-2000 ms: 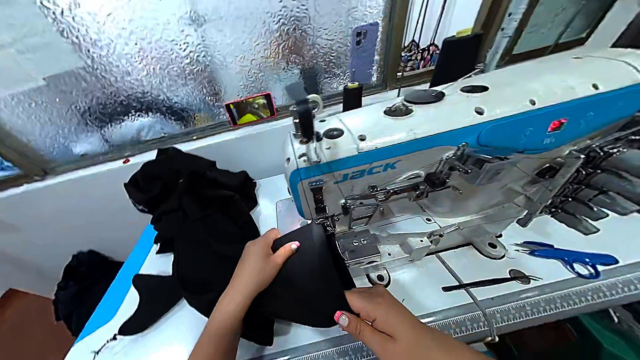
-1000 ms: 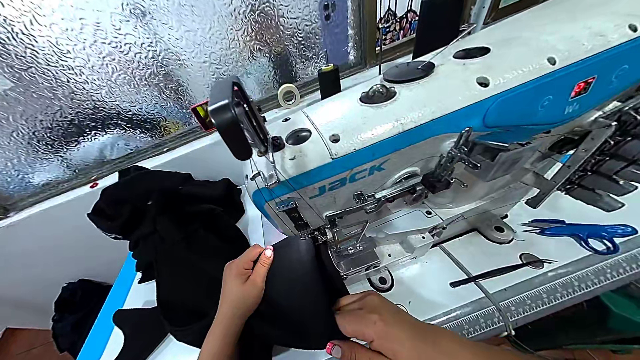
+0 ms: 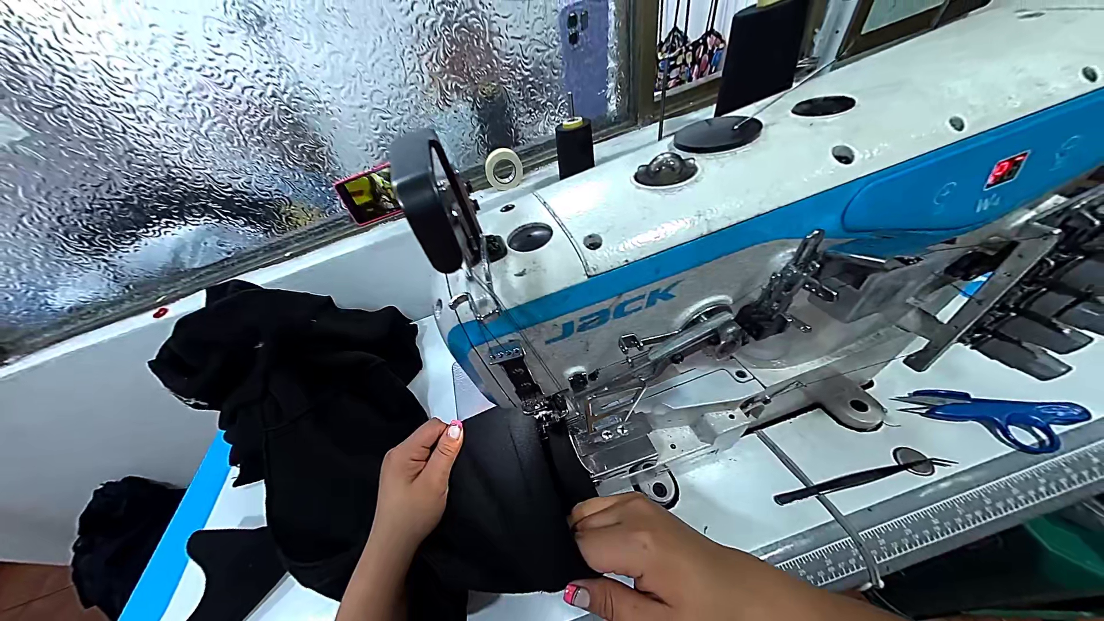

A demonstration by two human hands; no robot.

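A panel of black fabric (image 3: 504, 500) lies at the needle area of a white and blue Jack sewing machine (image 3: 638, 293), its top edge close to the presser foot (image 3: 549, 412). My left hand (image 3: 418, 483) pinches the fabric's left side between thumb and fingers. Lower down on the right, my right hand (image 3: 634, 552) grips the other edge, its thumb below and fingers curled on top. More black cloth (image 3: 319, 414) is bunched on the table, left of my left hand. The fabric's underside is hidden.
Blue thread snips (image 3: 1009, 418) and dark tweezers (image 3: 854, 481) lie right of my right hand, near a metal ruler (image 3: 957, 517) along the table edge. Behind the machine are a black thread cone (image 3: 575, 147), a tape roll (image 3: 504, 168) and a phone (image 3: 368, 195). Dark cloth (image 3: 121, 539) hangs lower left.
The view has moved closer to the machine. Both hands keep hold of the black fabric; my right hand's fingers have curled more over its edge since the earliest frame.
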